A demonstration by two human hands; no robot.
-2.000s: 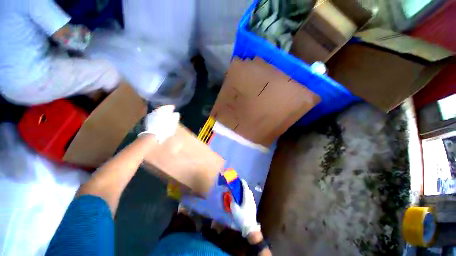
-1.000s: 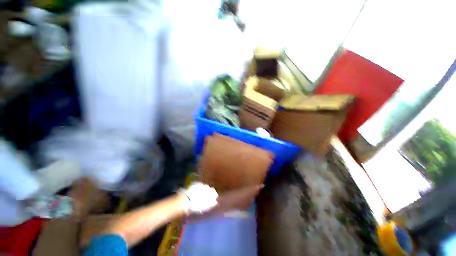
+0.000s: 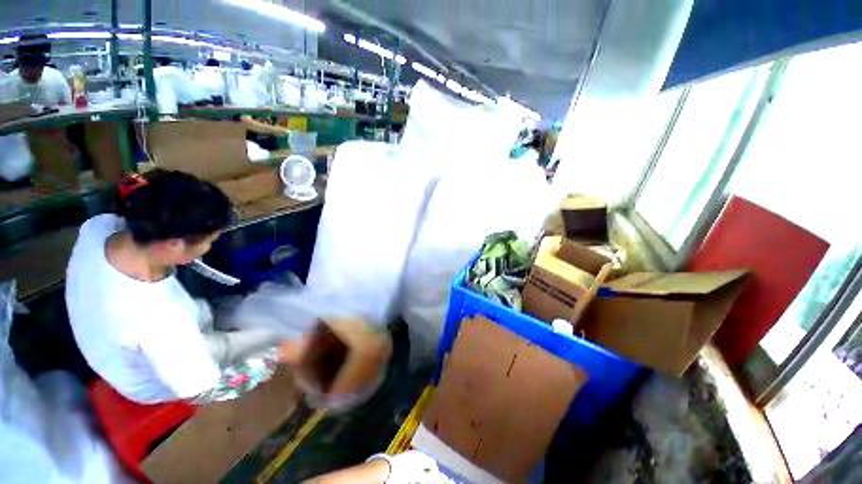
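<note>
My left hand, in a white glove, is at the bottom edge, mostly cut off; its fingers cannot be made out. It is over the near end of the grey-blue work surface, at the foot of the brown carton blanks. The blanks lean on the blue bin. My right hand is out of the picture. A small open carton, blurred, is at the seated coworker's hand, left of the blanks.
The blue bin holds green cloth and open cartons. A coworker sits on a red stool at left, beside a large carton. White bundles stand behind. A stained ledge and windows are at right.
The view has swung up and left. The small carton has gone from my left hand and one now shows at the coworker's hand. My right hand and the tape gun have left the picture.
</note>
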